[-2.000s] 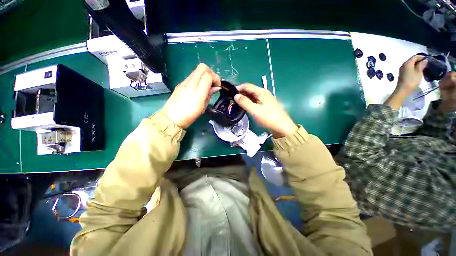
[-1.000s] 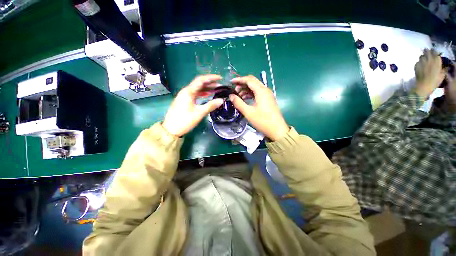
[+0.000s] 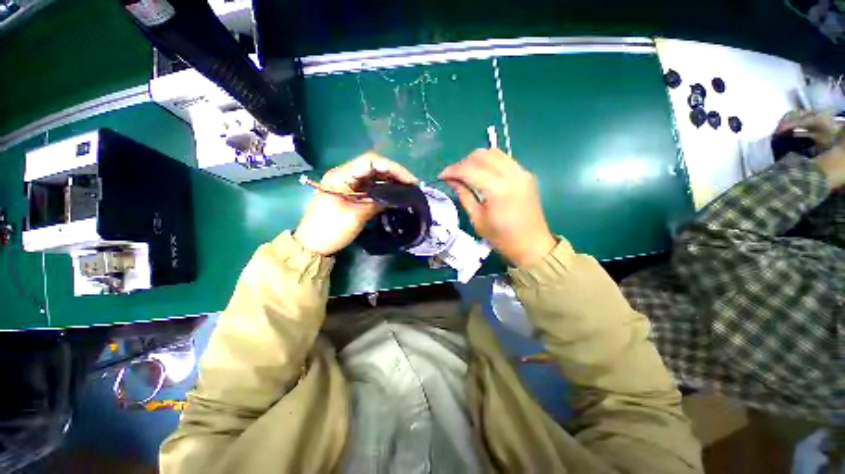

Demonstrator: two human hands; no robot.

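My left hand [image 3: 341,205] grips the round dark housing [image 3: 397,222], whose open end faces me and shows inner parts. A white base [image 3: 448,231] is at the housing's right side, its arm pointing down and right. A thin wire harness [image 3: 335,192] runs left across my left hand and ends in a small white plug [image 3: 306,182]. My right hand [image 3: 501,202] is just right of the white base, fingers bent and close together; whether it holds something small cannot be told.
Black-and-white feeder boxes stand at left [image 3: 139,211] and upper left [image 3: 243,139], with a thick black cylinder [image 3: 218,60] over the second. At right, a neighbour in a checked sleeve [image 3: 755,245] works by small black round parts [image 3: 698,96] on a white mat [image 3: 732,130].
The housing has turned and moved slightly left, away from the white base's centre. My right hand has come off it to the right. The harness now shows across my left hand.
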